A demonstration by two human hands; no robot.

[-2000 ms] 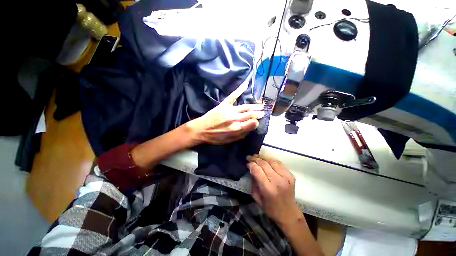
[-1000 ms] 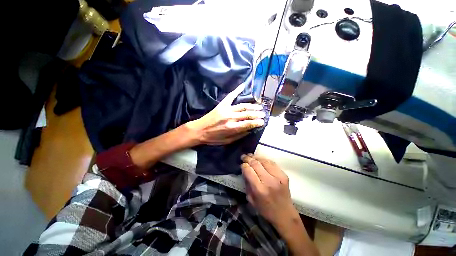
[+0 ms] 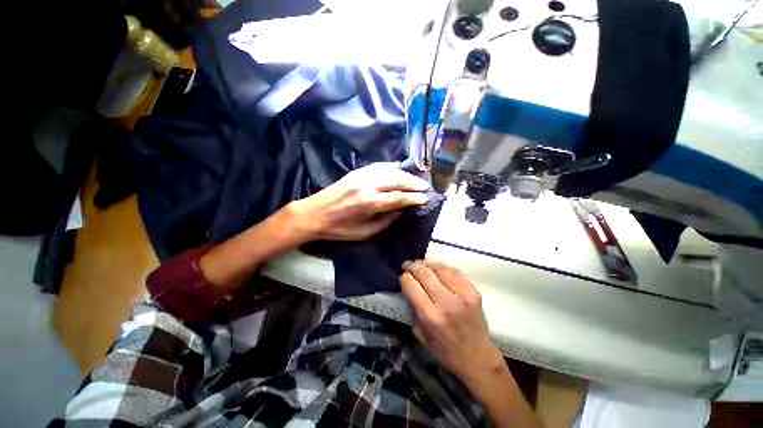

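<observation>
The navy garment [image 3: 226, 167] lies heaped left of the needle and looks pale blue under the lamp. My left hand [image 3: 364, 203] lies on it, with its fingertips pinching the cloth edge just beside the presser foot area [image 3: 442, 180]. My right hand [image 3: 443, 309] is nearer my lap and pinches the lower right edge of the garment between thumb and fingers at the front of the machine bed. The foot and needle tip are too small and blurred to make out clearly.
The white machine head [image 3: 535, 84] with a blue stripe and black fabric band [image 3: 640, 92] stands right of my hands. Red snips [image 3: 604, 241] lie on the bed. A smartphone [image 3: 173, 90] is on the wooden table [image 3: 104, 267]. Plaid cloth [image 3: 276, 376] covers my lap.
My left hand's fingers have drawn closer together and bent at the cloth edge. My right hand has moved slightly left with the edge since the oldest frame. The view has shifted slightly.
</observation>
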